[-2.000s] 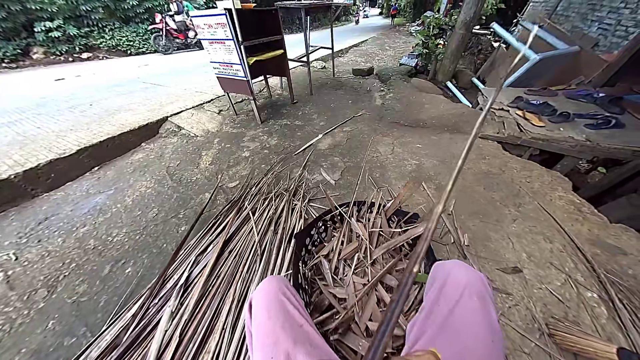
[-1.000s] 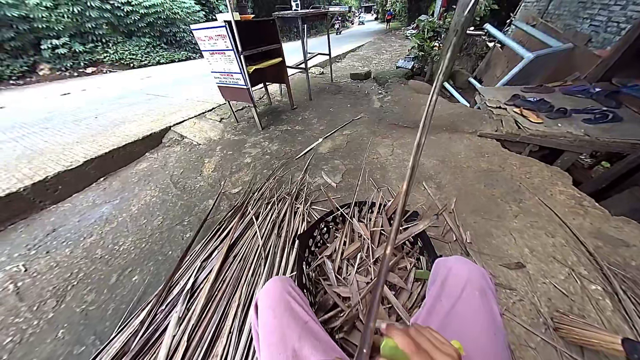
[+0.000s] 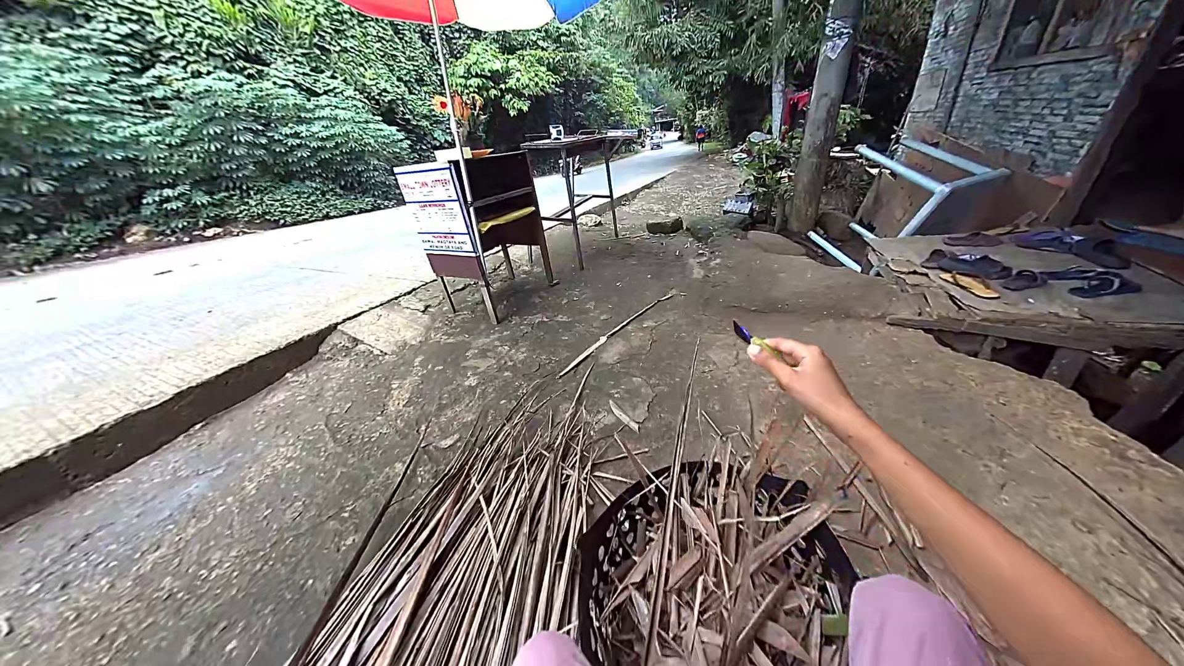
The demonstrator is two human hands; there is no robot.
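Note:
My right hand is stretched forward over the ground, closed on a small knife with a dark blade and a yellow-green handle. Below it, a black perforated basket filled with dry leaf scraps stands between my knees. A heap of long dry palm leaf strips lies on the ground left of the basket. One thin dry stalk lies farther ahead. My left hand is outside the view.
A wooden stand with a sign bearing writing and a tall table stand by the concrete road. Sandals rest on a low platform at right, beside a pole and an overturned blue-legged table.
My right hand, low between the knees one second ago, is now raised forward at the right with the knife. The long strip that stood upright before me is gone from there. The view has tilted up.

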